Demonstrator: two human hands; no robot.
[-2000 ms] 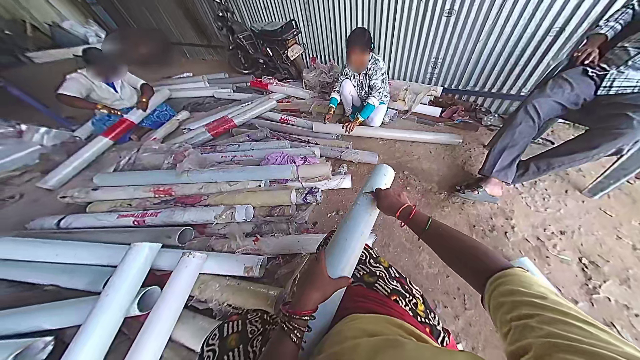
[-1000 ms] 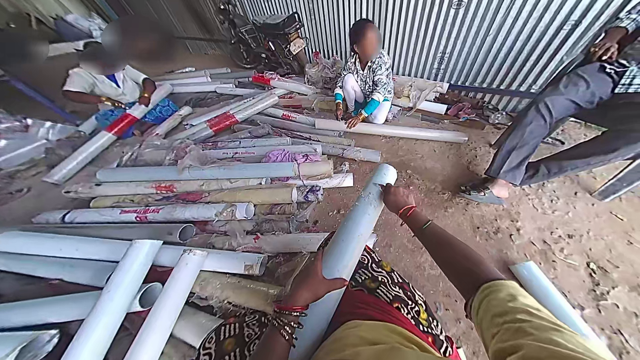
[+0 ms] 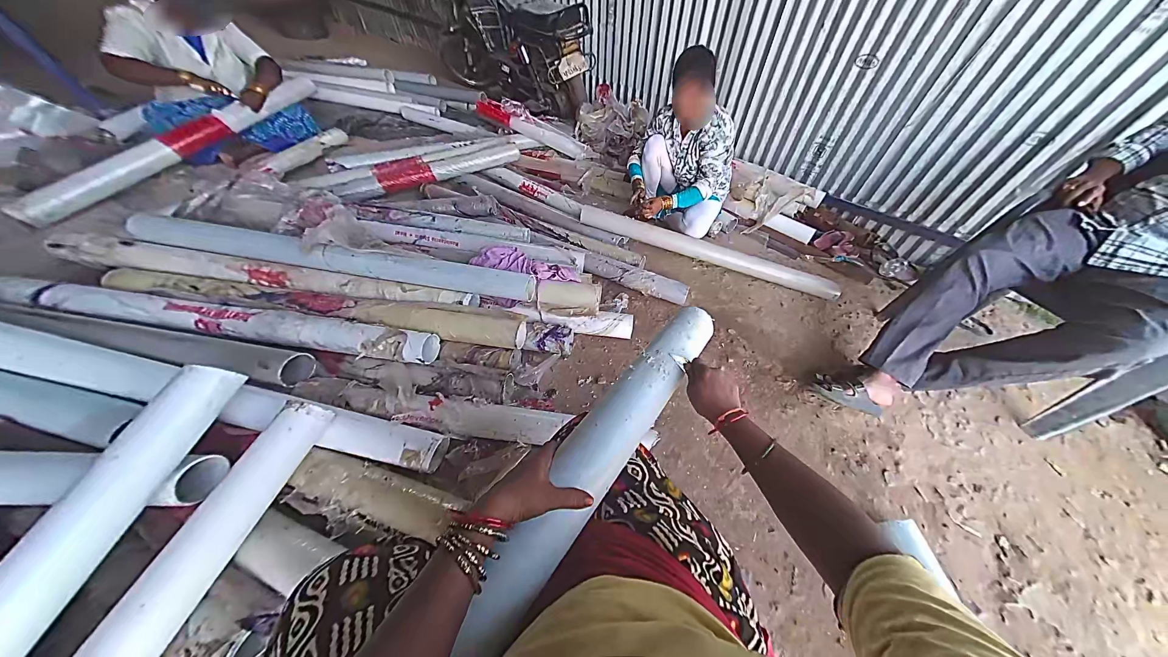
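A pale grey plastic pipe (image 3: 607, 438) lies slanted across my lap, its far end pointing up and away. My left hand (image 3: 529, 484) is wrapped over the pipe's lower middle, thumb on top, with bangles at the wrist. Near the far end, my right hand (image 3: 714, 391) is closed against the pipe's right side, at a rough edge where a lighter end section begins. Whether a small tool is in the right hand cannot be seen. Two white pipes (image 3: 205, 538) lie close by on the left.
Many pipes, some in torn plastic film (image 3: 319, 219), cover the ground on the left. One person (image 3: 684, 164) squats ahead, another (image 3: 205, 82) holds a red-banded pipe. At right are a seated person's legs (image 3: 985, 292). Behind stand a motorcycle (image 3: 538, 46) and a corrugated metal wall (image 3: 821, 100).
My right hand has moved from over the pipe's far end to its right side. The left hand still holds the pipe lower down.
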